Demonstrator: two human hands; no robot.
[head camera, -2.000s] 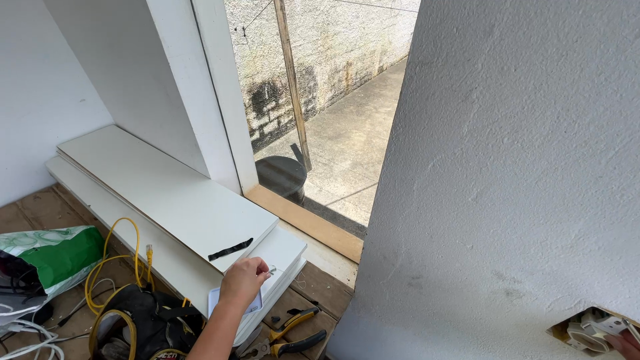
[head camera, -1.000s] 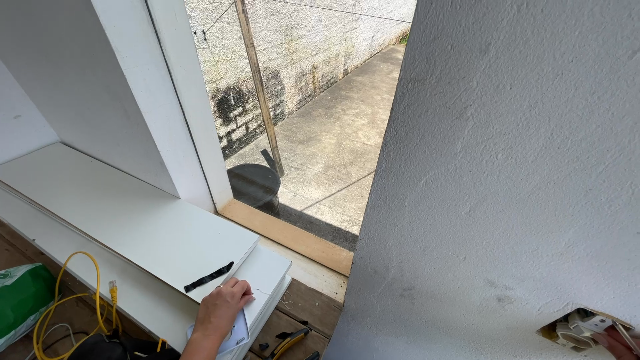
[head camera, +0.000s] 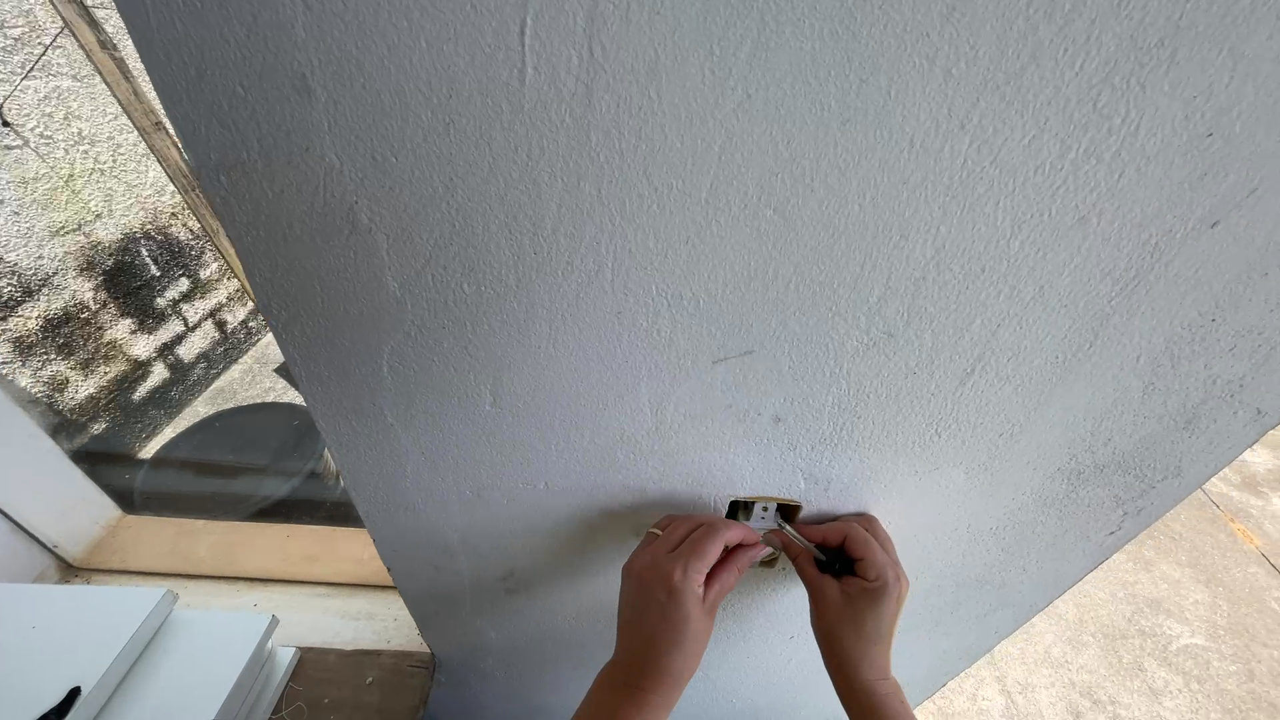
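Note:
Both hands are at a wall box opening (head camera: 790, 510) low in the grey textured wall, where a white fitting (head camera: 760, 514) shows inside. My right hand (head camera: 858, 590) holds a screwdriver (head camera: 828, 558) with a dark handle; its metal shaft slants up and left to the fitting. Thumb and fingertips of my left hand (head camera: 690, 590) are pinched together at the left and lower side of the opening. Whether something small sits between them cannot be told. The fingers hide the lower part of the fitting.
The painted wall (head camera: 700, 300) fills most of the view. At lower left, stacked white boards (head camera: 80, 630) lie beside a wooden window sill (head camera: 240, 550). Through the glass a round dark object (head camera: 235, 455) shows outside. Concrete ground (head camera: 1150, 600) lies beyond the wall's right edge.
The view has swung right and down to the wall. One hand was over the white boards before; now both hands are at the wall opening, the right one with a screwdriver.

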